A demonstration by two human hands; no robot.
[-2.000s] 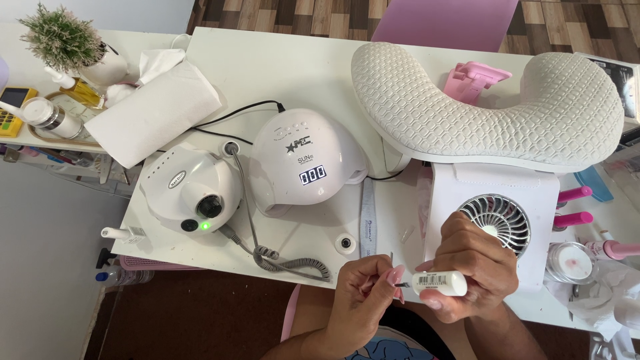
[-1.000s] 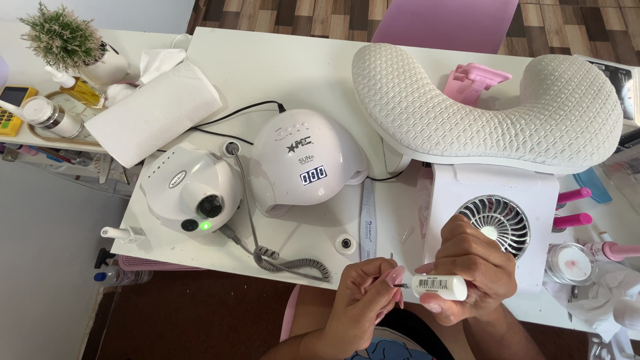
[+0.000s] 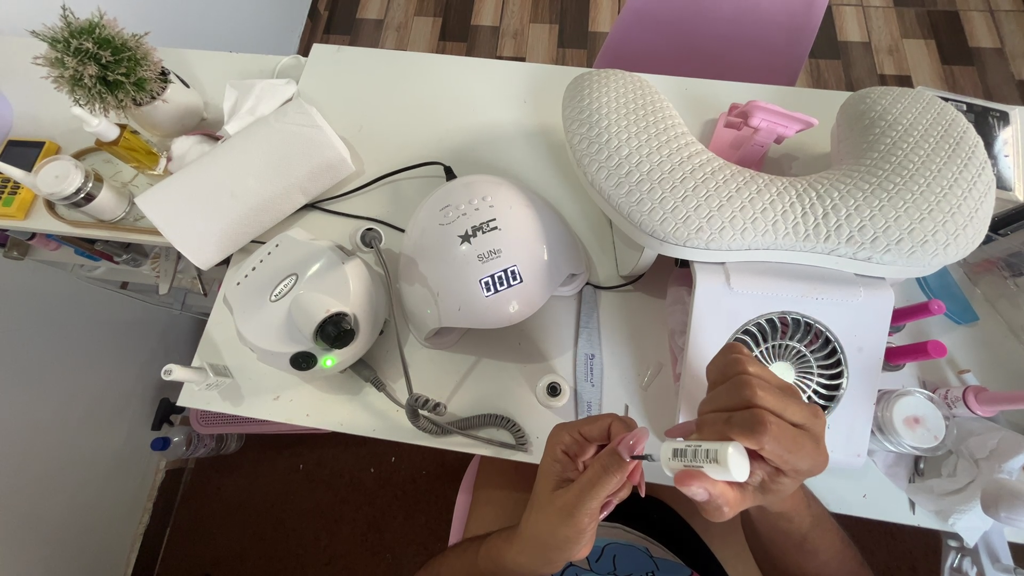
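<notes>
My right hand (image 3: 756, 436) grips a white nail-polish brush handle (image 3: 708, 461) that bears a barcode. Its dark brush tip points left and meets, or nearly meets, the long pink thumbnail of my left hand (image 3: 580, 488). The left fingers are curled in, and a thin grey tip shows just above them; whether they hold it is hidden. An uncapped small white bottle (image 3: 553, 390) stands just left of my hands. Behind them lies a grey nail file (image 3: 589, 352). A white dust collector (image 3: 720, 320) with a round fan sits beneath and beyond my right hand.
A white nail lamp (image 3: 496, 248) and a nail drill unit (image 3: 304, 304) with a coiled cable stand left. A textured white armrest (image 3: 768, 208) spans the back right, near a pink phone stand (image 3: 752, 132). A glass jar (image 3: 912, 420) and pink-handled items (image 3: 916, 352) are at the right.
</notes>
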